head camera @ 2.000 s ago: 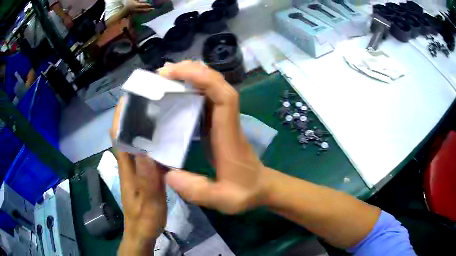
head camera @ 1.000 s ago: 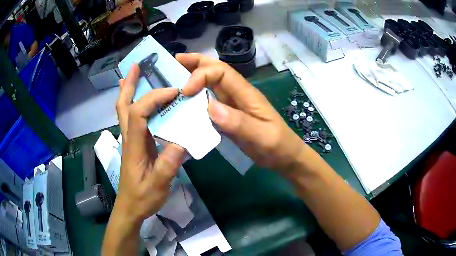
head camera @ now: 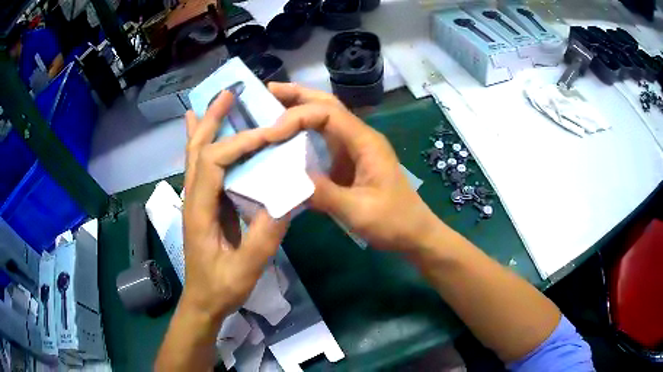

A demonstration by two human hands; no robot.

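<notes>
A pale blue and white retail carton (head camera: 243, 87) with a fan picture is held up in front of me, tilted. My left hand (head camera: 225, 240) grips it from the left and below, fingers across the printed face. My right hand (head camera: 356, 174) holds its right side near the end, where a white flap (head camera: 280, 178) stands out over the opening. The carton's inside is hidden. Flat carton blanks (head camera: 305, 320) with white flaps lie on the green mat below. A dark grey mini fan (head camera: 142, 280) lies left of them.
Cartons (head camera: 62, 298) stand at left by a blue bin (head camera: 43, 174) and green post. Black cups (head camera: 354, 62), small parts (head camera: 459, 174), cartons (head camera: 476, 47), a second fan (head camera: 578, 62) and white cloth (head camera: 563, 109) lie beyond. A red stool (head camera: 640, 283) is at right.
The carton has turned from showing its open end to showing its printed face and a white end flap. Since one second ago my right fingers have shifted over the flap end.
</notes>
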